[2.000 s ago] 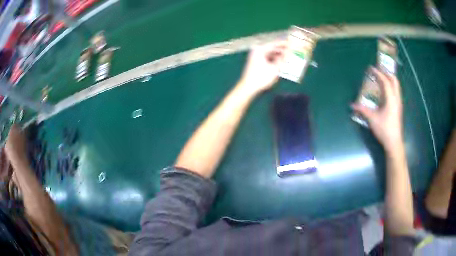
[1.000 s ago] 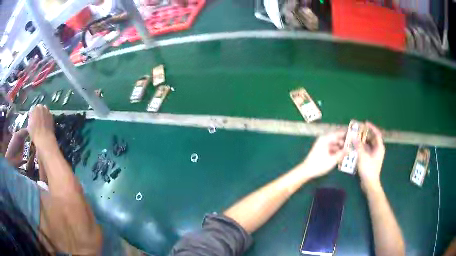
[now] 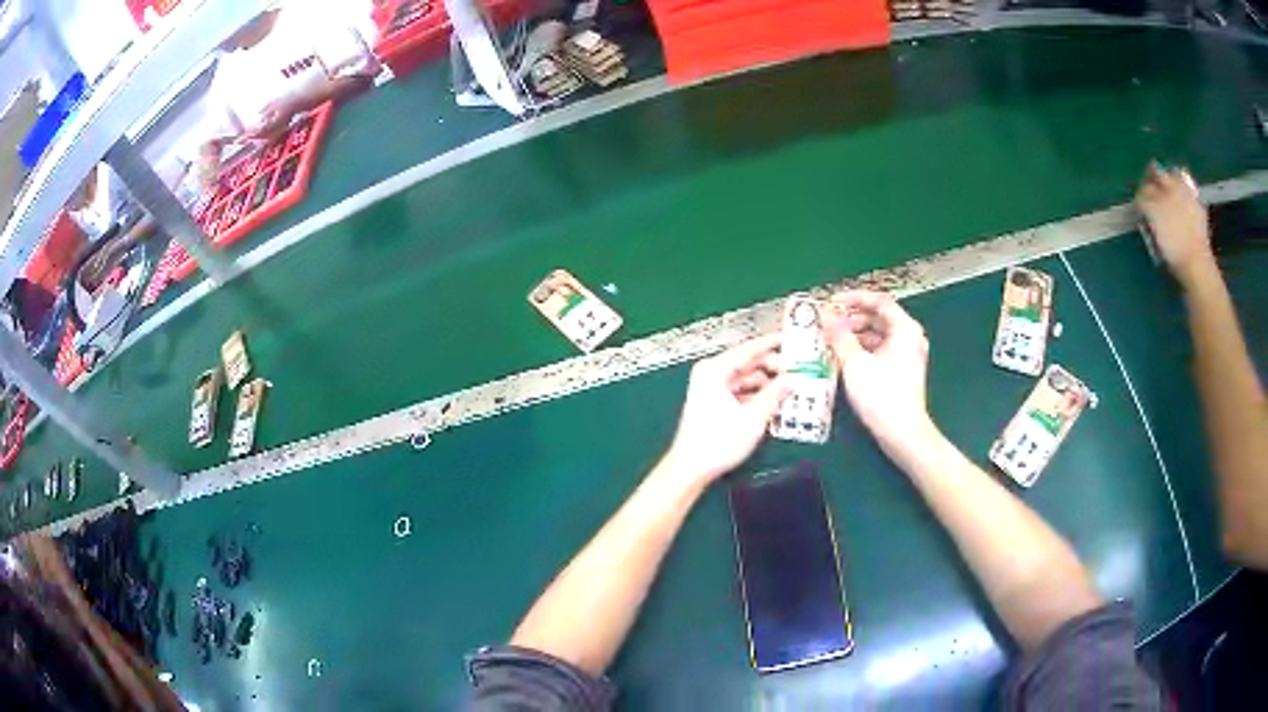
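Note:
A beige handset unit (image 3: 802, 397) with a green patch, white key squares at its lower end and a round part at its top is held upright between my hands, above the near area by the speckled strip. My left hand (image 3: 730, 408) grips its left edge. My right hand (image 3: 882, 358) has its fingers at the unit's upper right edge; the exact fingertip contact is small and partly hidden. A dark smartphone (image 3: 791, 568) lies just below. Two more handset units lie to the right, one upright (image 3: 1023, 321) and one tilted (image 3: 1040, 424).
Beyond the speckled strip (image 3: 508, 395) lies a handset unit (image 3: 574, 310), with several more at left (image 3: 244, 417). Small black parts (image 3: 212, 619) and pale rings (image 3: 402, 526) lie at lower left. Another person's arm (image 3: 1213, 348) reaches in at right. Red trays (image 3: 260, 192) stand beyond.
The view has shifted, with the smartphone and both hands appearing further left. Both hands still hold a unit. A second unit now shows at right, and a coworker's arm has come into view there.

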